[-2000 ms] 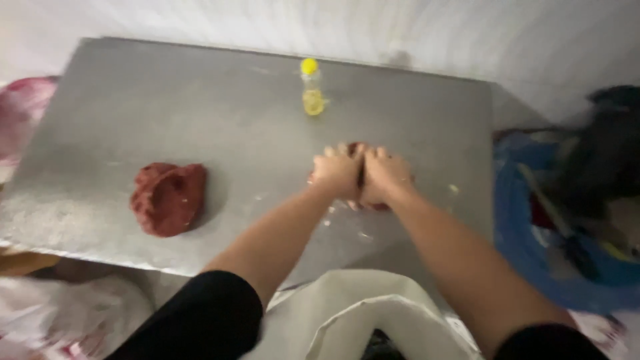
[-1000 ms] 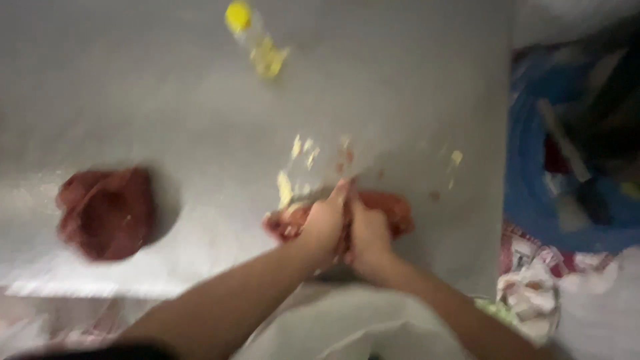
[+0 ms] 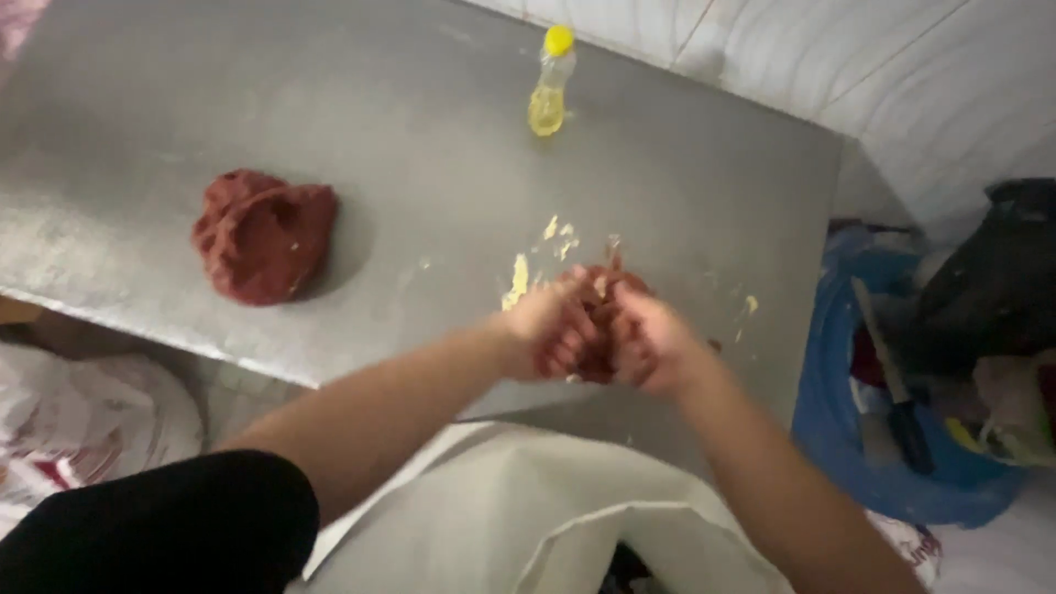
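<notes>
Both my hands grip one lump of reddish-brown dough (image 3: 606, 309) near the front edge of the metal table (image 3: 429, 173). My left hand (image 3: 554, 326) has its fingers curled around the left side of the lump, and my right hand (image 3: 660, 338) grasps the right side. The fingers are blurred and partly hide the dough. Pale yellow smears (image 3: 518, 280) lie on the metal just beyond my left hand. A larger lump of the same dough (image 3: 268, 235) rests alone on the left part of the table.
A clear bottle of yellow liquid with a yellow cap (image 3: 547, 103) stands near the tiled wall (image 3: 767, 49). Right of the table is a blue tub (image 3: 813, 396) holding a knife (image 3: 887, 355). White plastic bags (image 3: 99, 404) sit below the table at left.
My hands have drawn the dough together between them; a second ago it lay spread wider and flatter under my fingers. The view has shifted markedly.
</notes>
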